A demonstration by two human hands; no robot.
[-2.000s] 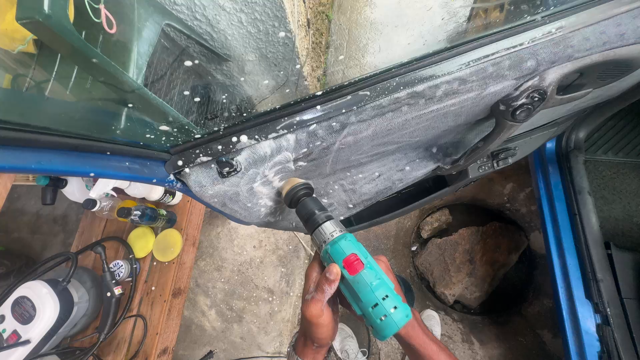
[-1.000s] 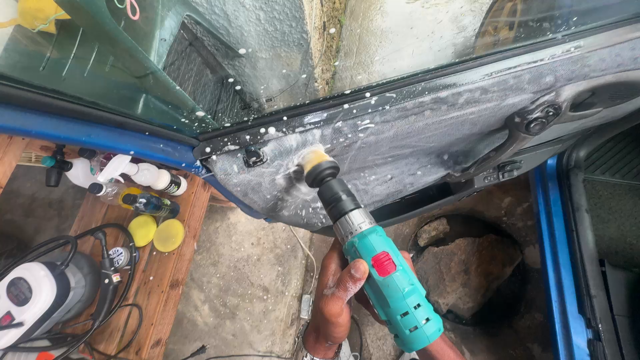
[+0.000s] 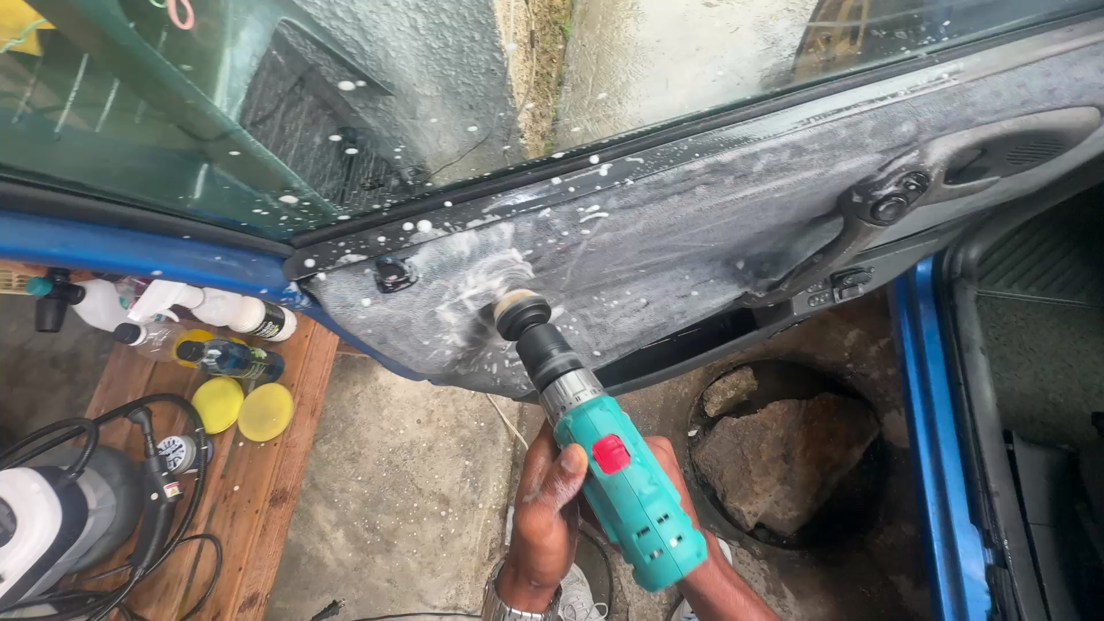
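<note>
A teal cordless drill with a red switch points up and left between my hands. My left hand wraps its near side, thumb beside the chuck end. Behind the drill body, my right hand is mostly hidden, at the grip; its fingers cannot be seen fully. The round brush in the chuck touches the grey fabric car door panel, where white foam is smeared around it. White foam drops dot the panel and the window glass.
Spray bottles, two yellow round pads and a white and grey machine with a black hose stand on a wooden bench. A large rock sits in a dark round hole under the door. The blue car sill is at right.
The brush has moved over the left lower part of the panel, and the foam smears around it have changed shape. Both hands stay at the drill.
</note>
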